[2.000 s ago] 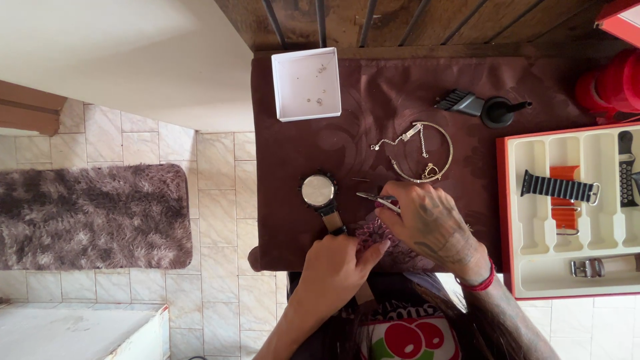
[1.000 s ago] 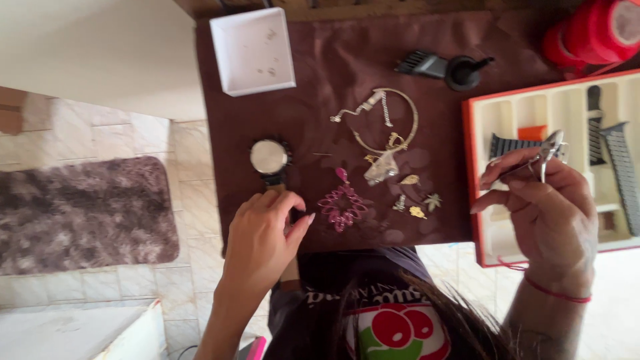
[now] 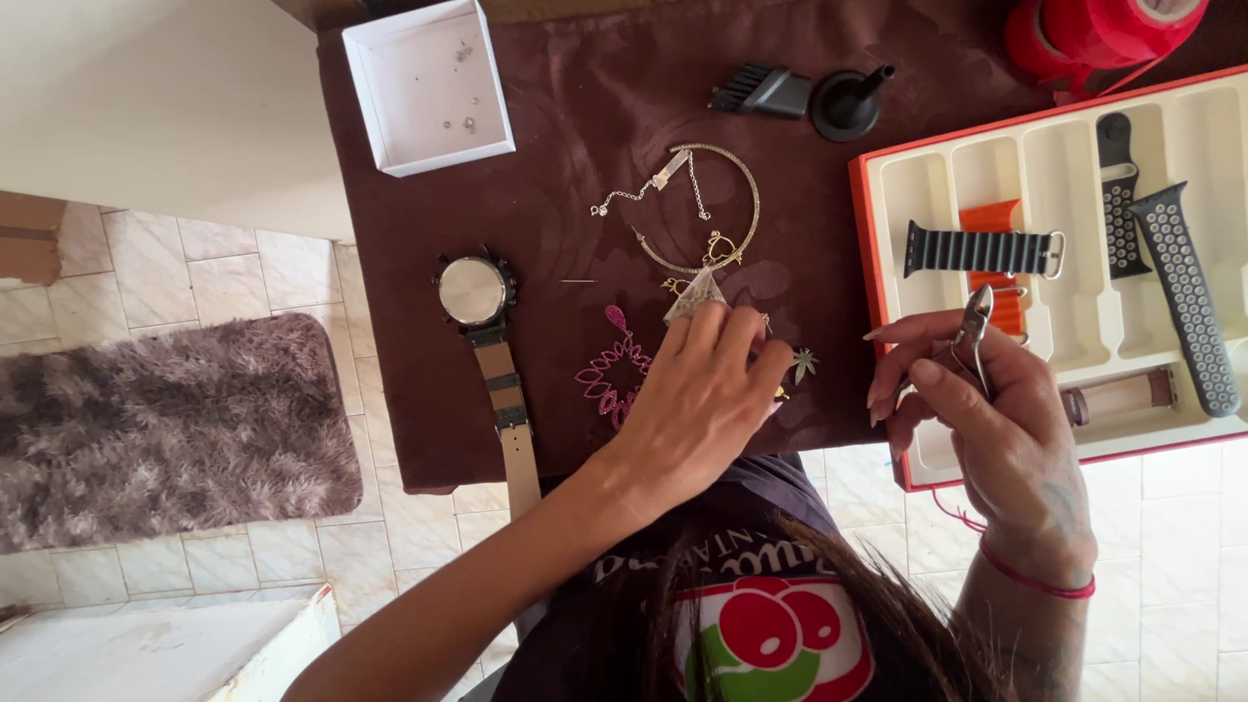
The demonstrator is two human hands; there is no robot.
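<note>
My left hand (image 3: pixel 697 400) reaches over small metal charms on the brown cloth, fingers bent down; whether it pinches one is hidden. Under its fingertips lies a small clear plastic bag (image 3: pixel 694 294). Just left, a pink jeweled earring (image 3: pixel 606 375) is partly covered by the hand. A leaf-shaped charm (image 3: pixel 804 365) lies to the right. My right hand (image 3: pixel 985 409) holds metal nippers (image 3: pixel 975 327), tips up, above the strap tray. Beyond the left hand lie a rigid necklace (image 3: pixel 757 200) and a fine chain (image 3: pixel 624 198). At left, a wristwatch (image 3: pixel 473 291) rests face down.
A white open box (image 3: pixel 429 161) with tiny pieces stands at the far left. A black brush attachment (image 3: pixel 765 91) and a black round-based piece (image 3: pixel 846 105) lie far back, near a red ribbon roll (image 3: pixel 1092 44). A red-edged tray (image 3: pixel 868 244) at right holds watch straps (image 3: pixel 985 252).
My left hand has moved right from beside the watch to the charms. The right hand, at the earring two seconds ago, is over the tray with the nippers.
</note>
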